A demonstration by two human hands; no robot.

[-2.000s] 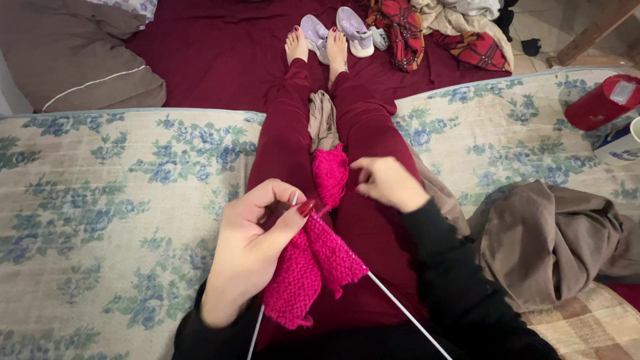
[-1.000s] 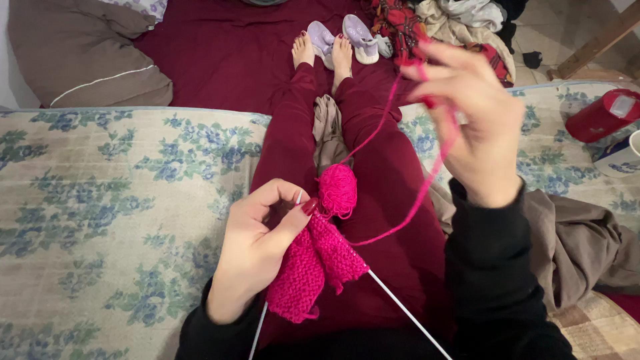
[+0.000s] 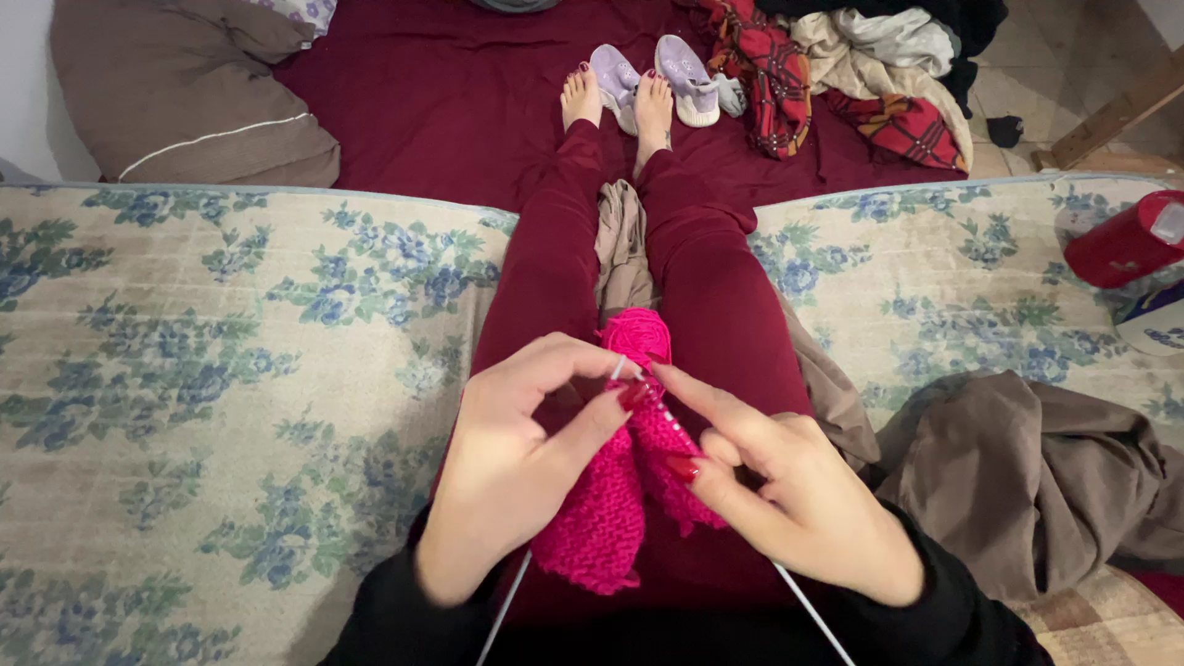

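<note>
My left hand [image 3: 518,453] pinches the crossed tips of two pale knitting needles [image 3: 814,612] and the top of a bright pink knitted piece [image 3: 592,527]. The piece hangs in two flaps above my lap. My right hand [image 3: 795,490] grips the right flap and its needle between thumb and fingers, its index fingertip beside the needle tips. Stitches line the right needle. Just beyond the fingertips a pink ball of yarn [image 3: 636,333] lies between my thighs. The needles' lower ends stick out below both hands.
A floral mattress [image 3: 388,268] lies on both sides of my legs. Brown fabric [image 3: 1027,481] is bunched at the right, near a red container [image 3: 1128,240] and a cup [image 3: 1156,319]. Lilac shoes [image 3: 686,79] stand by my feet, a brown pillow [image 3: 194,102] at the far left.
My right hand, raised at the upper right with a loop of yarn one second ago, has come down to the knitting and taken hold of it. My left hand has kept its hold.
</note>
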